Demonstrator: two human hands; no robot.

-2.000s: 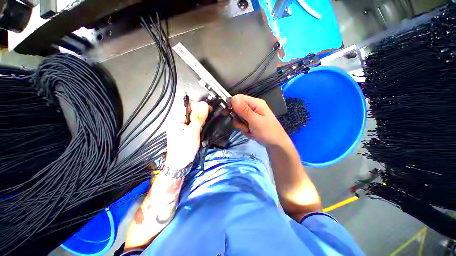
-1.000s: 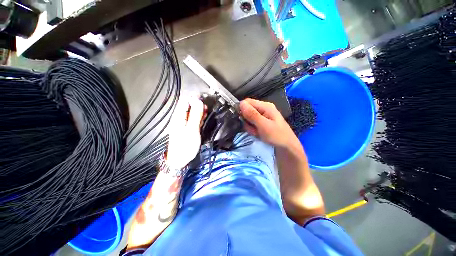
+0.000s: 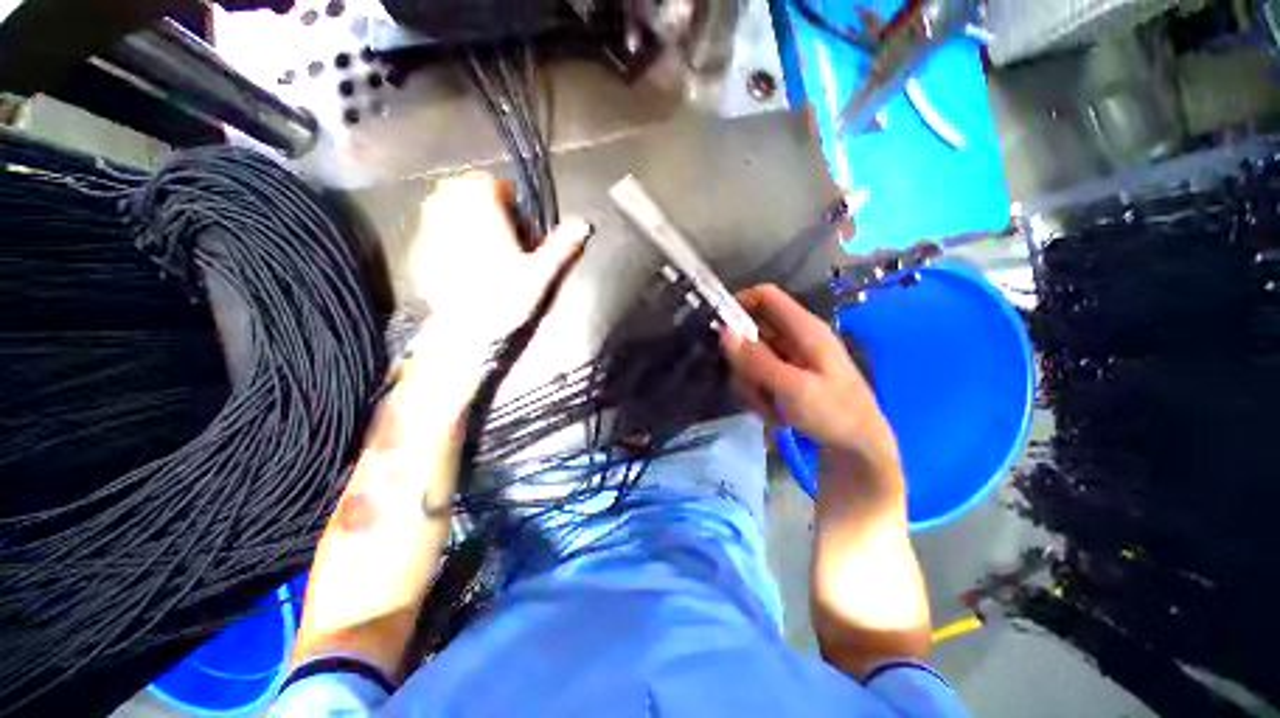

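Note:
The silver loading bar lies slanted over the grey metal table, with a few small cable ends along its lower edge. My right hand grips the bar's lower right end between thumb and fingers. My left hand is over the table to the left of the bar, thumb apart, at the black cables that run up towards the press. Its fingers are blurred and overexposed, so I cannot tell whether it holds them. More black cables spread below the bar and over my lap.
A large curved cable hank is at the left. A blue tray with tools is at the upper right, a round blue tub below it. Hanging cables fill the far right. A second blue tub is lower left. A holed plate is at the top.
My left hand has moved up and left, away from the bar, to the cables near the press. My right hand still holds the bar. The view has shifted.

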